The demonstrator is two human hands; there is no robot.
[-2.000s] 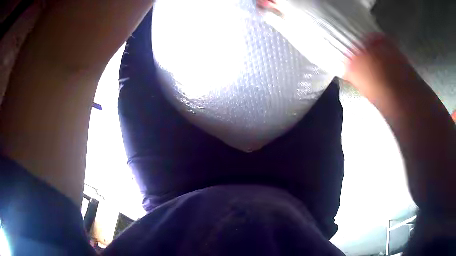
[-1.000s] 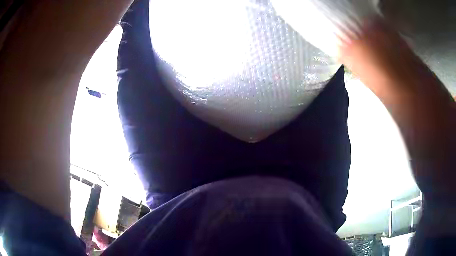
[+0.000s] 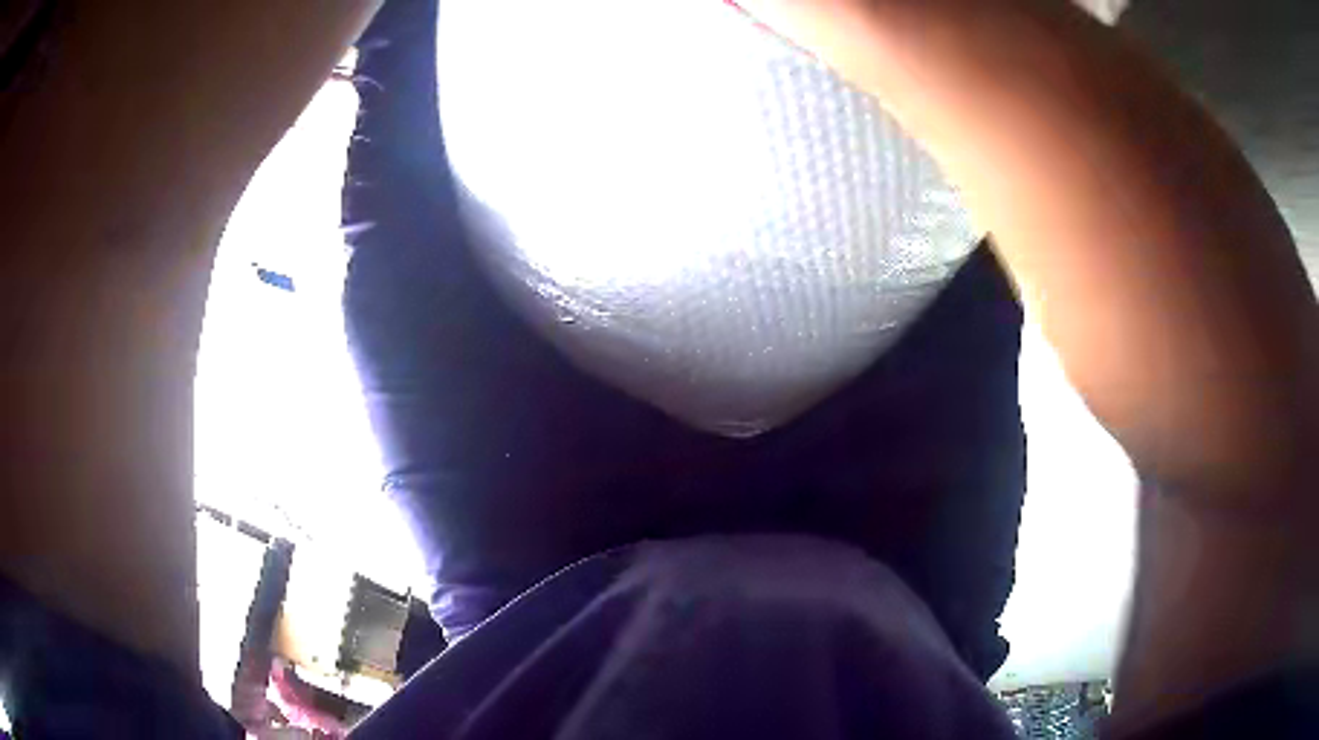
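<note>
The bubble wrap roll [image 3: 854, 231] fills the upper middle of the view, white and dimpled, with strong glare on its left side. It sits between my dark purple-blue clothed legs. My right forearm reaches across the upper right of the roll. My right hand is cut off by the top edge; only a small red bit shows at the top. My left forearm runs up the left side, and my left hand is out of the picture. No blade can be seen.
Overexposed floor [image 3: 289, 376] shows on both sides of my legs, with a small blue piece [image 3: 274, 278] on the left. At the lower left are a dark-framed object [image 3: 373, 630] and something pink [image 3: 307, 700]. A grey surface [image 3: 1215, 87] is at the upper right.
My right hand has moved from the roll's right side up and left, out past the top edge. The loose white film near it no longer shows. My left forearm has barely moved.
</note>
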